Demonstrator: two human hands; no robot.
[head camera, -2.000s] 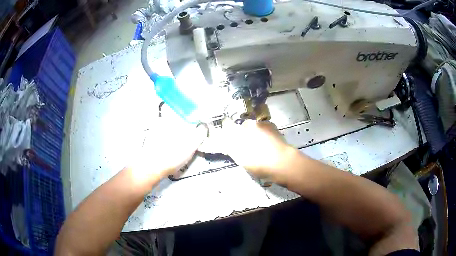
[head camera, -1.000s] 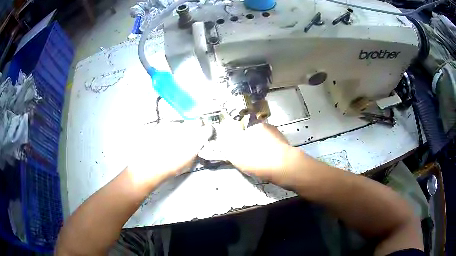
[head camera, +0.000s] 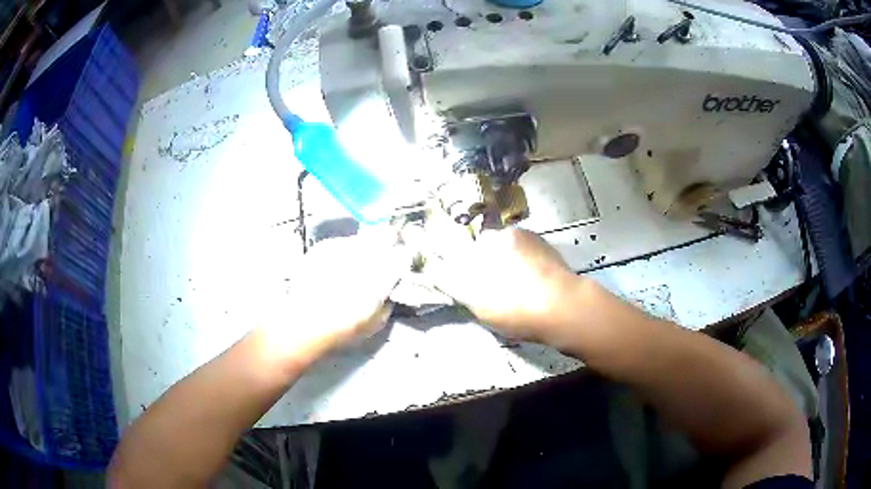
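The off-white "brother" sewing machine (head camera: 573, 86) stands across the table. My left hand (head camera: 329, 296) and my right hand (head camera: 501, 282) lie close together just in front of the needle area, both washed out by the lamp glare. A small pale cloth piece (head camera: 420, 294) shows between them, its lower edge over a dark shadow. My fingertips and the needle are lost in the glare, so the exact grip cannot be told. The blue lamp head (head camera: 339, 174) points at this spot from the left. Brass-coloured parts (head camera: 506, 204) sit right of the needle area.
The worn white table (head camera: 191, 229) extends left and in front. A blue lattice crate (head camera: 81, 239) with pale cloth pieces (head camera: 29, 205) stands at the left. Small dark metal tools (head camera: 731, 225) lie by the machine's right end. An orange-brown rimmed tray (head camera: 839, 382) is at the lower right.
The view has shifted slightly, with the machine a little higher and further right. Both hands stay near the needle, with slightly changed poses. A dark patch now shows below the lamp head.
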